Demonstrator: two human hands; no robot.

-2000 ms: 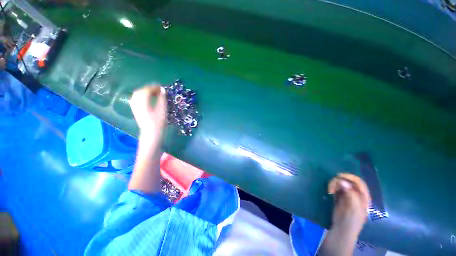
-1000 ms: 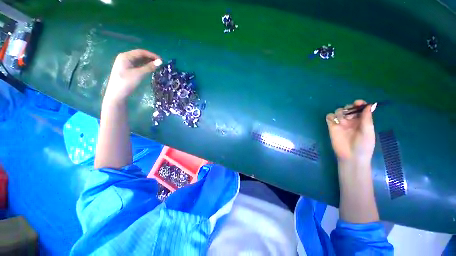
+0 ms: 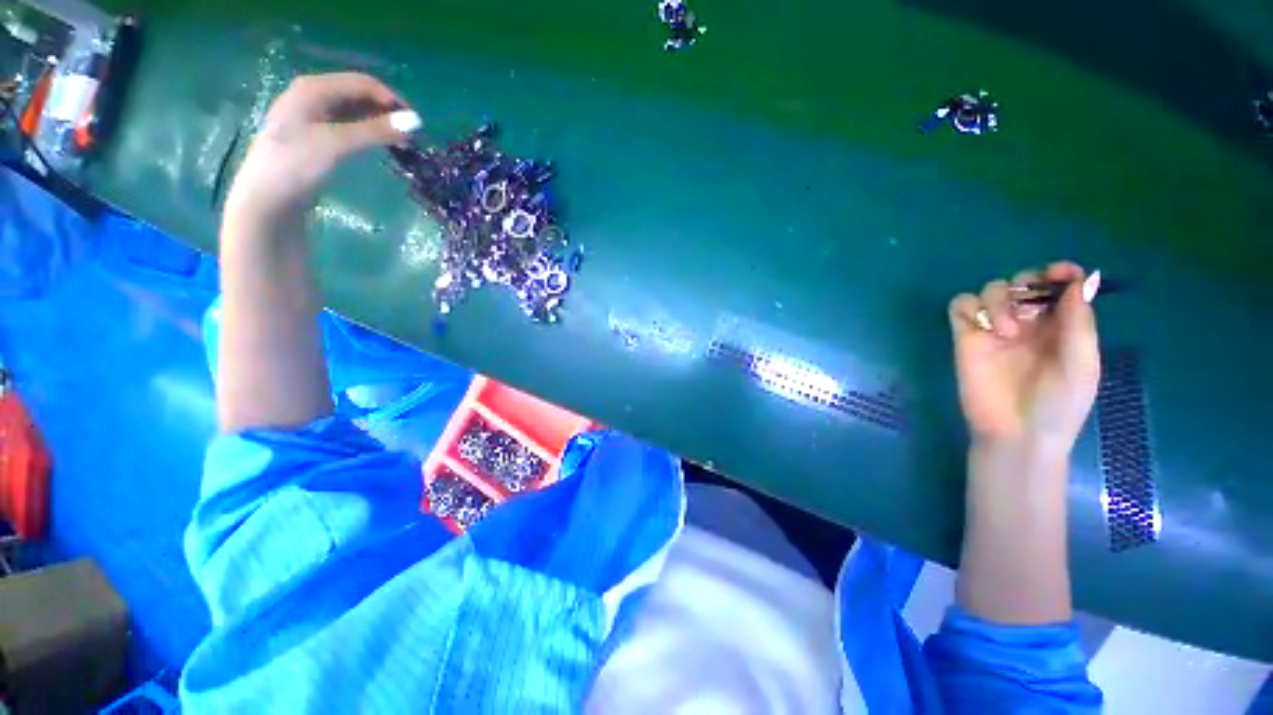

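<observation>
My left hand [image 3: 300, 140] is at the upper left edge of the pile of modules [image 3: 505, 224], thumb and forefinger close together by its dark pieces. Whether a piece is between the fingertips cannot be told. Pale rings show in the pile. My right hand [image 3: 1026, 349] is raised at the right and holds dark tweezers [image 3: 1040, 293], mostly hidden by the fingers; the tips are too dark to make out. One gridded black pad strip [image 3: 810, 380] lies between my hands, partly under glare. Another pad strip [image 3: 1125, 454] lies right of my right wrist.
Single modules lie farther back on the green surface [image 3: 670, 461], one at the top [image 3: 679, 23] and one at the right [image 3: 966, 115]. A red parts tray [image 3: 538, 409] with modules sits below the surface edge. Clear and orange items [image 3: 70, 98] are at the far left.
My left hand, at the pile throughout, now has its fingertips at the pile's upper left edge. My right hand has risen from beside the right strip, tweezers now visible. The view has shifted.
</observation>
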